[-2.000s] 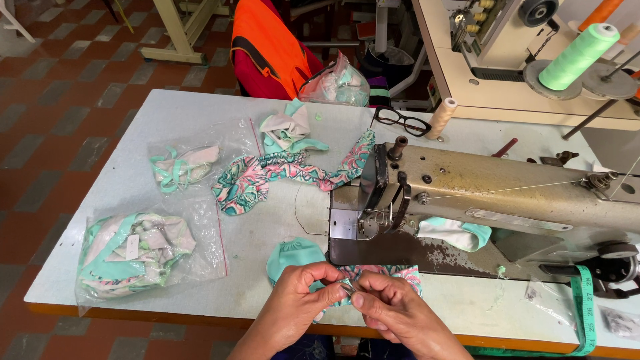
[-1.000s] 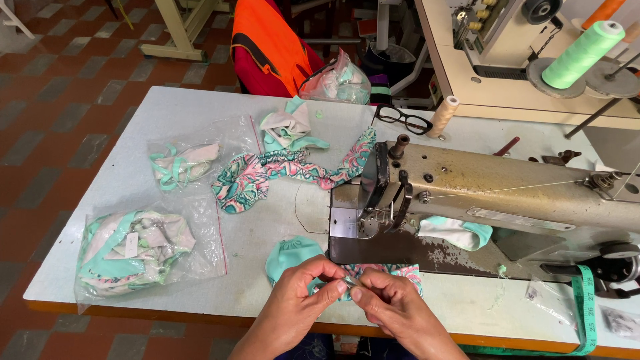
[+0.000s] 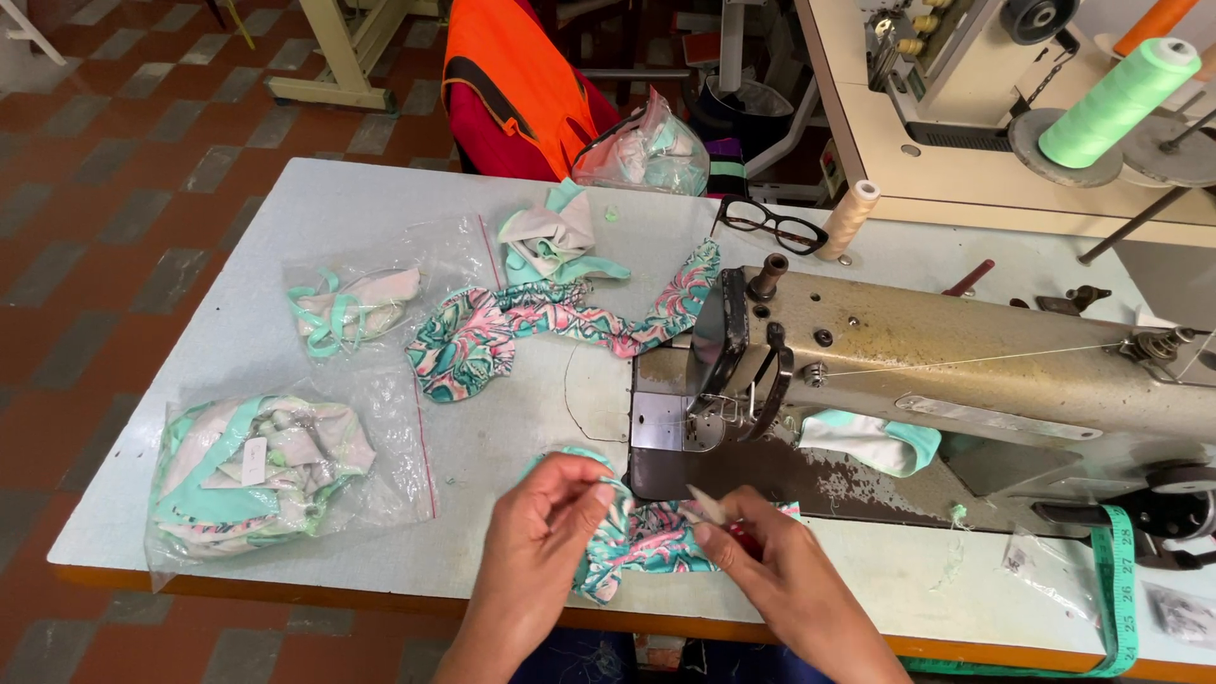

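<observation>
My left hand [image 3: 560,513] pinches the edge of a teal and pink patterned fabric piece [image 3: 655,541] at the table's front edge, left of the needle area. Close to its right, my right hand [image 3: 760,551] holds a small tool with a pale pointed blade [image 3: 705,503]; a bit of red shows under the fingers, and the rest of it is hidden. The sewing machine [image 3: 912,332] stands just beyond the hands. A second patterned fabric piece with a gathered strip [image 3: 465,347] lies behind them. A white and mint fabric piece [image 3: 874,442] rests on the machine bed under the arm.
Clear plastic bags of mint and white garments [image 3: 275,465] lie on the left, beside a loose mint and white bundle [image 3: 551,237]. Eyeglasses [image 3: 771,224] and a beige thread cone [image 3: 848,220] stand behind the machine. A green measuring tape [image 3: 1121,589] hangs at the right front edge.
My hands, close together over the fabric before, are now apart. A pale pointed blade now shows in my right hand, and my left hand has lifted a fabric edge.
</observation>
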